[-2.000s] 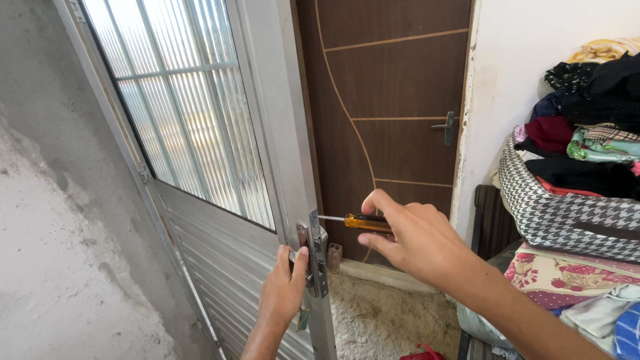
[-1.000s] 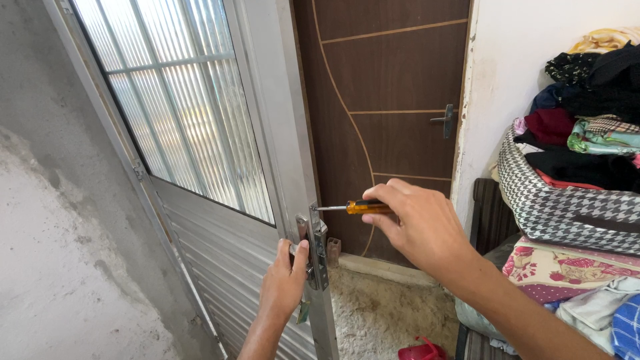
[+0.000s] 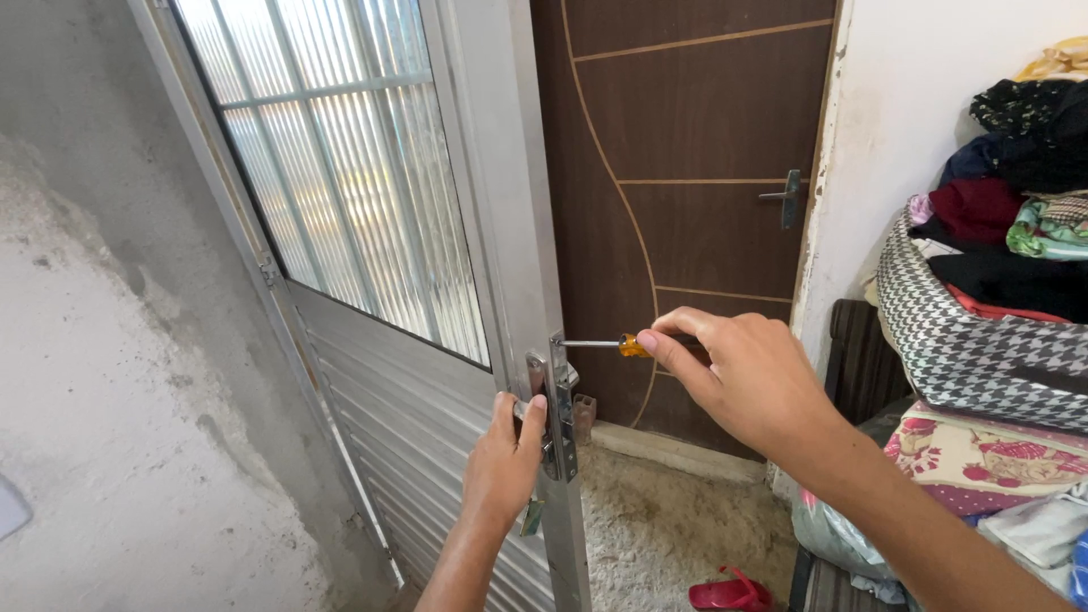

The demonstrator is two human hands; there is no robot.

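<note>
My right hand point(image 3: 739, 365) grips the amber handle of a screwdriver point(image 3: 591, 343). Its shaft lies level, with the tip at the top of the lock faceplate point(image 3: 566, 425) on the edge of a grey metal door point(image 3: 527, 212). My left hand point(image 3: 503, 459) is closed around the door's lever handle point(image 3: 519, 410), beside the handle plate point(image 3: 537, 371). The latch point(image 3: 571, 375) sticks out from the faceplate just below the screwdriver. A small key or tag point(image 3: 532, 517) hangs under my left hand. The screw itself is too small to make out.
Behind stands a brown wooden door point(image 3: 697, 127) with a metal handle point(image 3: 790, 200). At right, clothes point(image 3: 977, 212) fill a houndstooth bag point(image 3: 960, 340) above folded fabrics point(image 3: 977, 450). A red sandal point(image 3: 731, 593) lies on the rough floor point(image 3: 663, 527). A plastered wall point(image 3: 127, 382) is at left.
My right hand's fingers have shifted around the screwdriver handle, and its tip stays at the door edge. My left hand keeps its place on the lever.
</note>
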